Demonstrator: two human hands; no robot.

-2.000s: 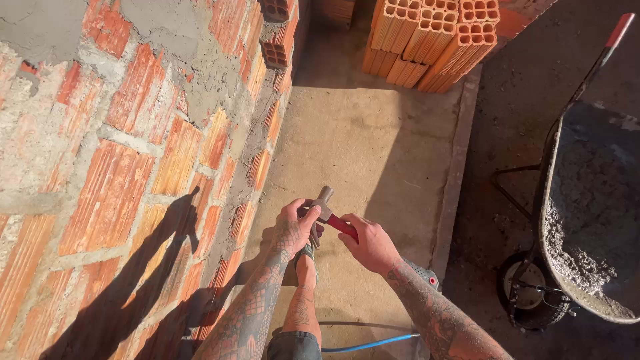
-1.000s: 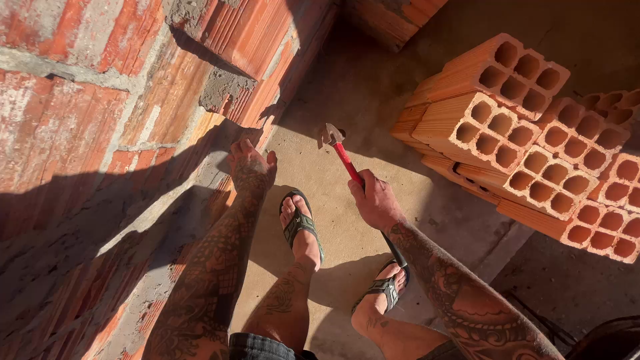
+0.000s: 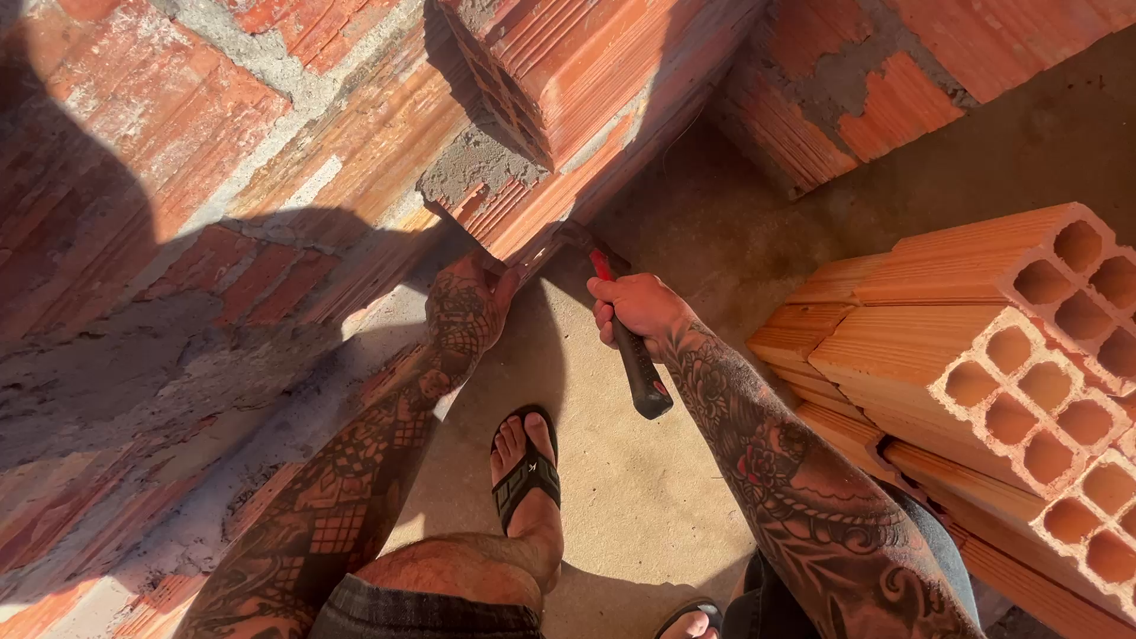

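My right hand [image 3: 641, 311] grips a claw hammer [image 3: 641, 373] with a red and black handle; its dark head lies in shadow close to the wall's lower bricks. My left hand [image 3: 470, 302] is against the end of a hollow clay brick [image 3: 524, 213] low in the unfinished wall; its fingertips are partly hidden, and whether they hold anything cannot be told. Above that brick, another hollow brick [image 3: 568, 80] juts out, with grey mortar [image 3: 479, 169] on the ledge beneath it.
Stacked hollow clay bricks [image 3: 941, 355] stand at the right. The brick wall [image 3: 177, 133] fills the left side, and another wall section [image 3: 852, 89] is at the upper right. My sandalled foot [image 3: 525, 470] rests on the concrete floor [image 3: 621, 497].
The hammer was in both hands at first; then my left hand let go and reached the wall. The hammer head has since moved close to the low bricks. The view has shifted toward the wall.
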